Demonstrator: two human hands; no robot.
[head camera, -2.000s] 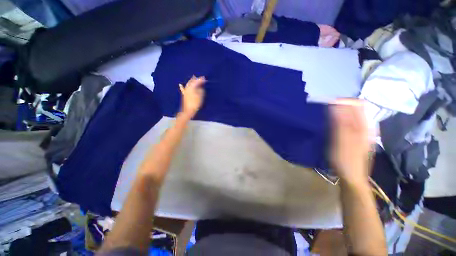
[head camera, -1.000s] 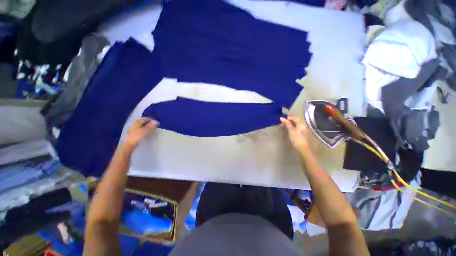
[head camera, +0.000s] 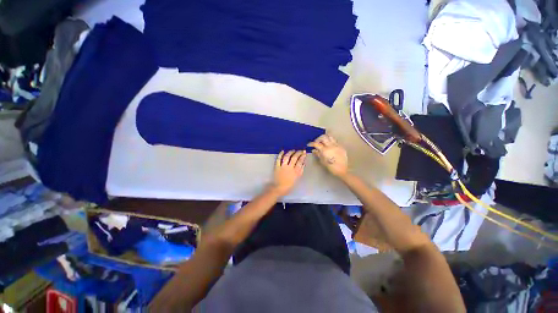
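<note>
A long navy fabric piece (head camera: 208, 125) lies flat near the front of the table, its rounded end at left and its narrow end at right. My left hand (head camera: 290, 171) rests with its fingertips on the piece's lower edge near the narrow end. My right hand (head camera: 330, 154) has its fingertips at the narrow end, thumb and forefinger close together; it appears to pinch the corner. The steam iron (head camera: 380, 119), with a brown-orange handle, sits to the right of my right hand, touched by neither hand.
A stack of navy cut pieces (head camera: 251, 36) lies at the back. Another navy layer (head camera: 92, 110) hangs over the left edge. A dark pad (head camera: 431, 150), yellow hose (head camera: 483, 208) and white and grey cloth heap (head camera: 474, 30) are at right. An open carton (head camera: 144, 241) stands below left.
The navy piece, held up by both ends a second ago, now lies flat and further left. My left hand has moved right, beside my right hand. The view has shifted.
</note>
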